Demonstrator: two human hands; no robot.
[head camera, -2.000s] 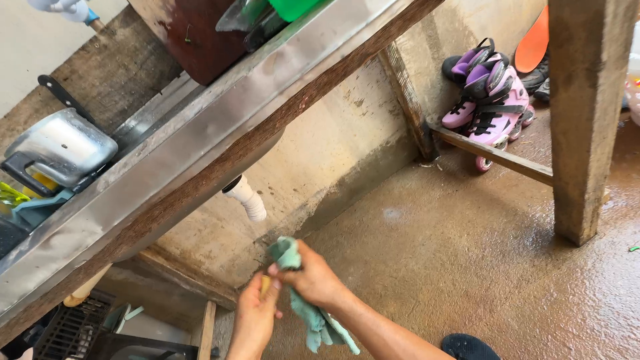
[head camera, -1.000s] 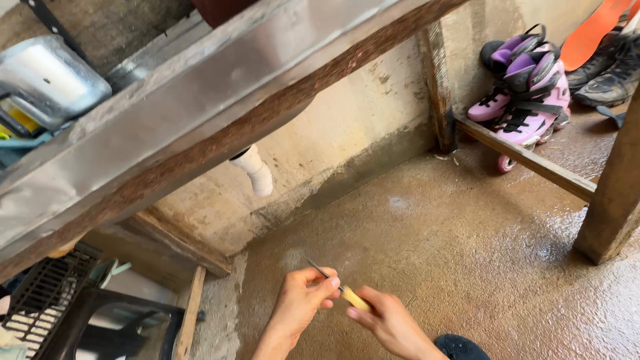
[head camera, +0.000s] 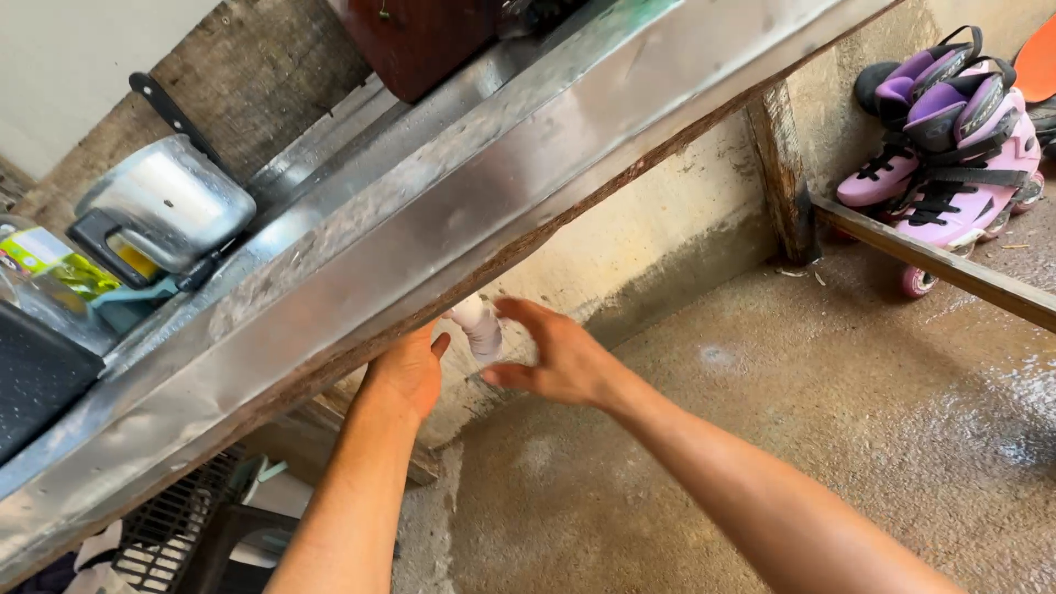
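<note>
My right hand (head camera: 557, 355) is beside the white corrugated drain pipe (head camera: 483, 332) under the sink counter, its fingers spread and nothing in it. My left hand (head camera: 412, 367) reaches up on the pipe's other side, at the counter's lower edge. Its palm and thumb show with nothing in them, while its upper fingers are hidden behind the metal edge. Whether either hand touches the pipe I cannot tell. The pipe's upper end is hidden behind the stainless steel counter (head camera: 462, 198).
On the counter are an aluminium pot (head camera: 169, 198), a black-handled utensil (head camera: 177, 115) and a dark red board (head camera: 421, 41). Pink inline skates (head camera: 965, 181) stand by a wooden rail (head camera: 932, 256). Below left is a black plastic rack (head camera: 169, 520). The concrete floor (head camera: 709, 462) is wet.
Two seconds ago my hands held a green cloth, and one second ago a thin tool with a yellow handle; neither shows now. Both hands have moved up to the drain pipe.
</note>
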